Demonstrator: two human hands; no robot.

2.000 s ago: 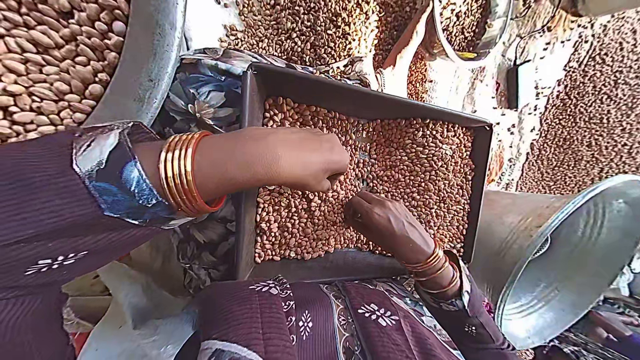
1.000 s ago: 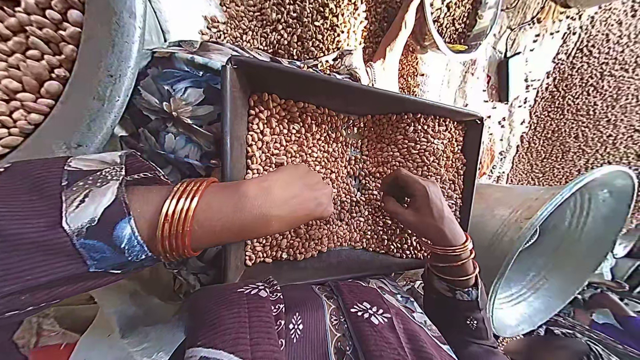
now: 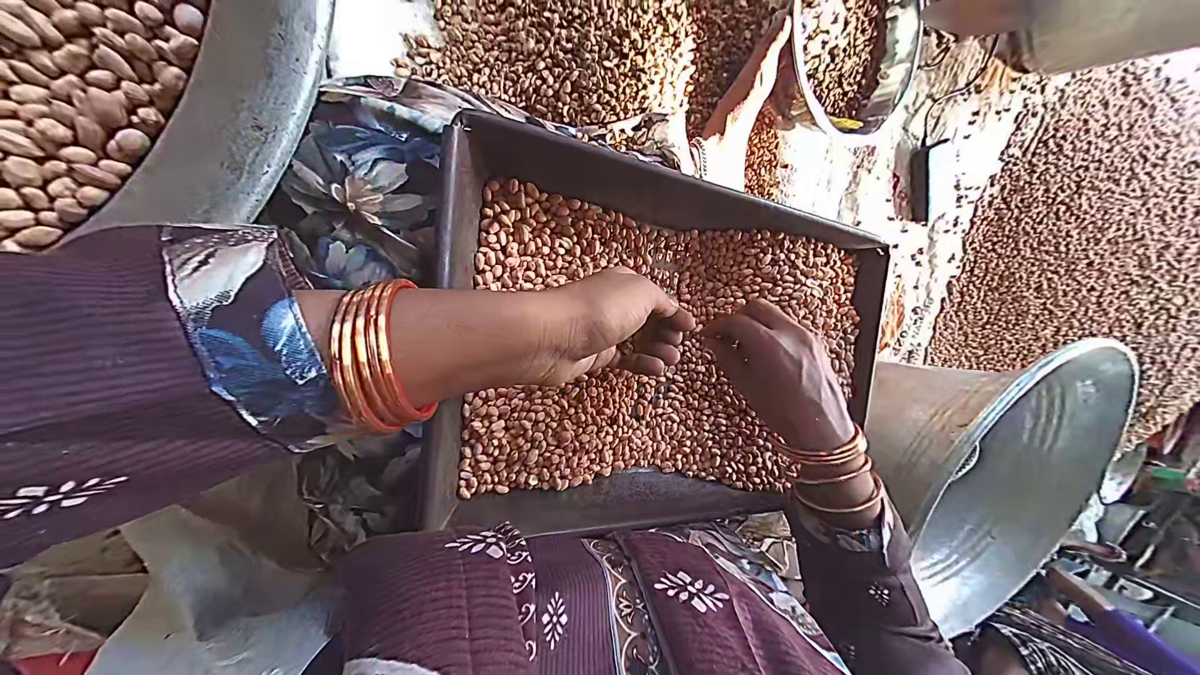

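Observation:
A rectangular dark metal tray (image 3: pixel 562 150) lies in front of me, with a layer of shelled nuts or kernels (image 3: pixel 553 431) spread over its bottom. My left hand (image 3: pixel 623 323) is over the middle of the tray, fingers curled and palm partly turned up; whether something small is in it cannot be told. Close to its fingertips, my right hand (image 3: pixel 773 366) is above the right part of the nuts, thumb and fingers pinched together. A small bit may be between them, too blurred to tell. Bangles circle both wrists.
A large metal basin (image 3: pixel 248 122) of nuts stands at the upper left. An empty-looking metal pot (image 3: pixel 1022 478) lies tilted at the right. Nut heaps (image 3: pixel 562 56) and a spread of nuts (image 3: pixel 1078 244) cover the ground beyond. Another person's arm (image 3: pixel 750 103) reaches down near a metal bowl (image 3: pixel 914 70).
My hands, apart over the tray one second ago, have come together with fingertips nearly meeting. The left hand has turned from a downward fist to a partly upturned palm.

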